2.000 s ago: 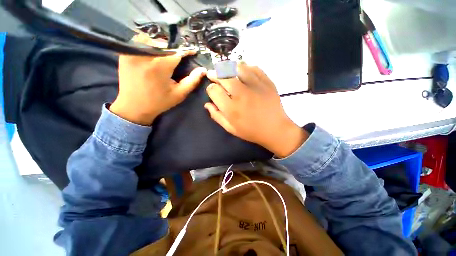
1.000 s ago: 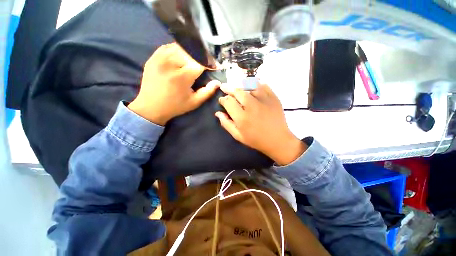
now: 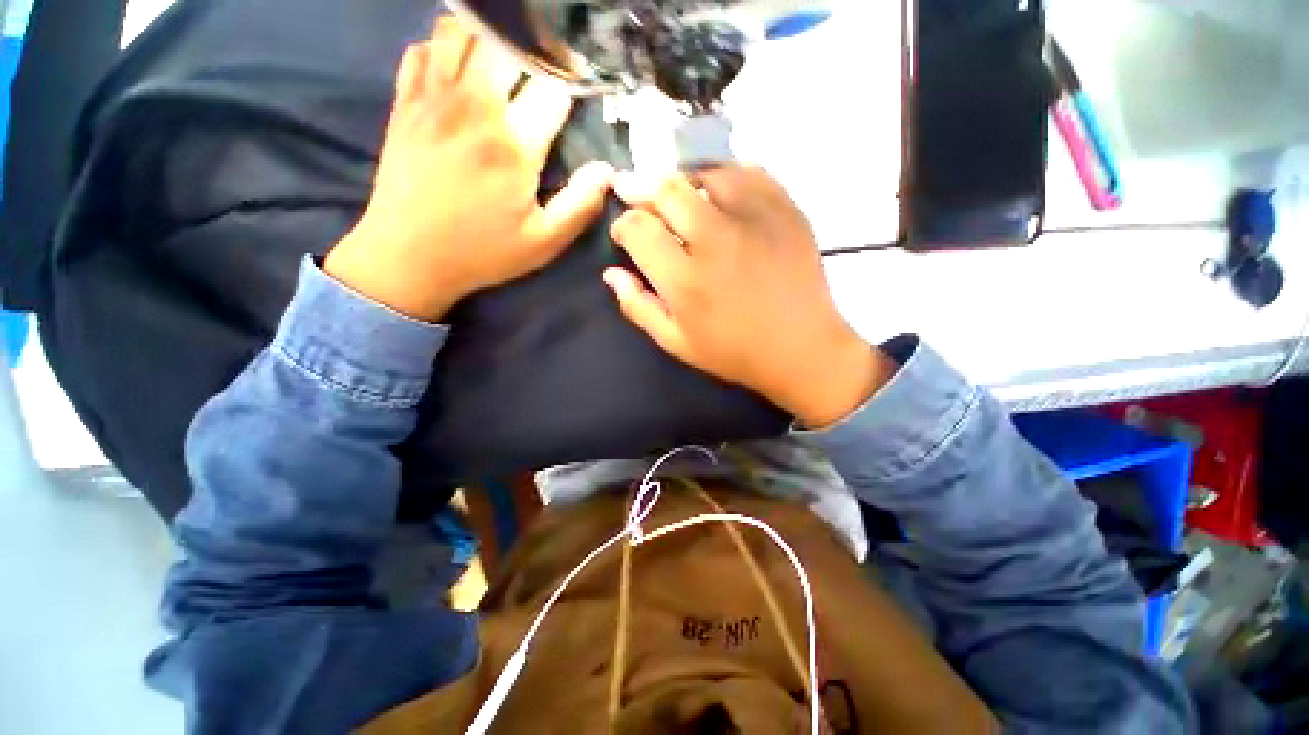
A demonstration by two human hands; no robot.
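Observation:
A large black cloth (image 3: 574, 366) covers the left of the table and hangs towards my lap. My left hand (image 3: 467, 172) lies on it with the fingers spread, left of the needle area. My right hand (image 3: 739, 280) has bent fingers at the cloth's right edge and pinches it near my left thumb. The sewing machine's dark thread tension assembly (image 3: 689, 58) is just above my right fingertips. The needle and presser foot are too blurred and covered to make out.
A black smartphone (image 3: 976, 122) and pink and blue pens (image 3: 1087, 144) lie right of the machine. A small dark item with a ring (image 3: 1253, 251) is at the far right. A blue crate (image 3: 1105, 445) and a red crate (image 3: 1220, 467) stand below the table edge.
The view has tilted, and the machine head with its lettering has left the picture. My left fingers are more spread and reach further up. My right hand stays at the cloth edge.

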